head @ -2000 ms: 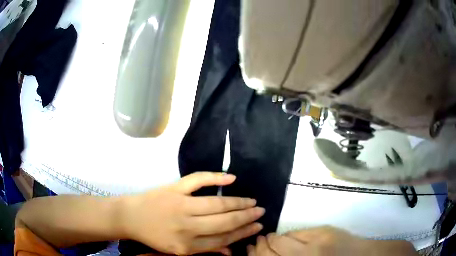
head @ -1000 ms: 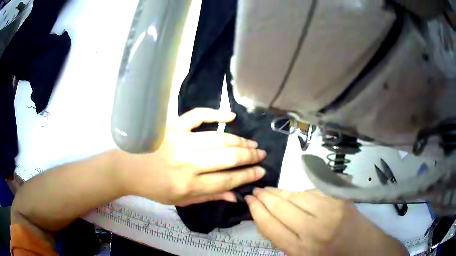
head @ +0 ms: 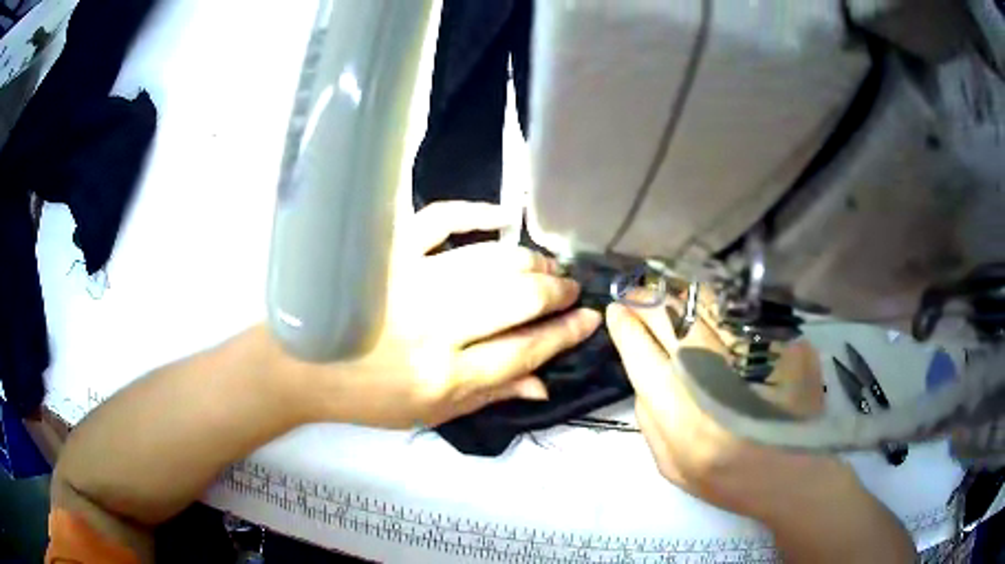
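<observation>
The black garment piece (head: 467, 143) lies on the white sewing table, running from the top edge down under my hands. My left hand (head: 474, 320) lies flat on it with fingers slightly spread, left of the needle area. My right hand (head: 694, 386) is at the presser foot (head: 689, 308), its fingertips on the cloth edge; part of it is hidden behind the machine's curved guard. The cream sewing machine head (head: 672, 121) fills the upper right. Whether my right fingers pinch the cloth is hard to see.
The grey lamp tube (head: 342, 198) hangs left of the head. More black cloth (head: 99, 165) lies at the table's left edge. Black thread snips (head: 865, 386) lie right of the needle. A printed ruler scale (head: 386, 518) runs along the front edge.
Both hands and the garment piece have moved up the table, away from the front edge. My right hand has moved up and right to the presser foot.
</observation>
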